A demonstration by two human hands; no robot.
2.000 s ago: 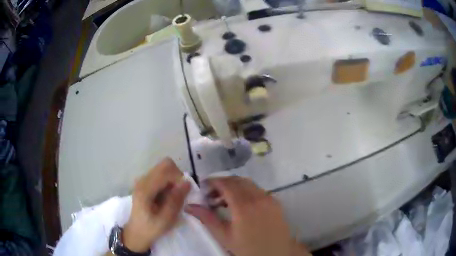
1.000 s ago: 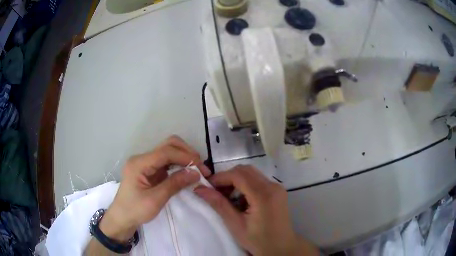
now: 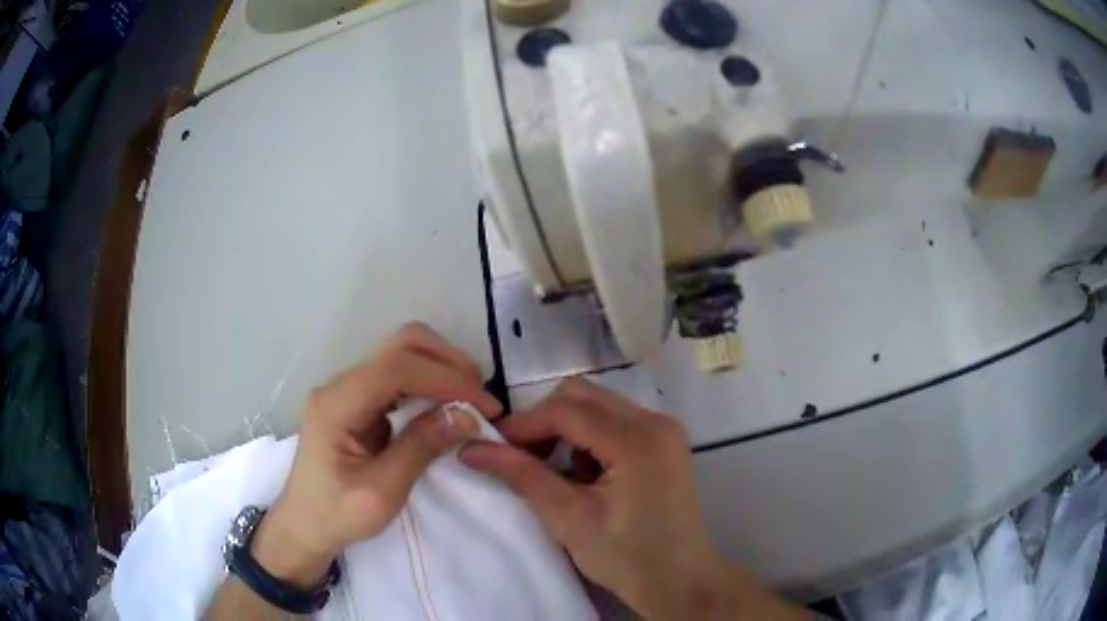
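Note:
A white garment piece [image 3: 473,546] with double rows of brownish-grey stitching lies at the table's front, its lower part cut off by the picture's edge. My left hand [image 3: 382,443], with a watch on the wrist, pinches a folded corner of it between thumb and fingers. My right hand [image 3: 595,467] grips the same edge just to the right, and the fingertips of both hands nearly touch. The held edge is in front of the shiny needle plate [image 3: 546,334]. The frayed raw edge [image 3: 219,455] with loose threads lies to the left.
The cream sewing machine head [image 3: 619,182] stands just beyond my hands, with ribbed knobs [image 3: 719,352] on its near side. White pieces [image 3: 1008,558] hang below the table's right edge. Dark cloth [image 3: 43,412] lies beyond the table's brown left edge [image 3: 115,352].
My view has moved closer to the machine since the earliest frame. Both hands stay on the garment edge, and the folded corner shows more clearly between my fingers.

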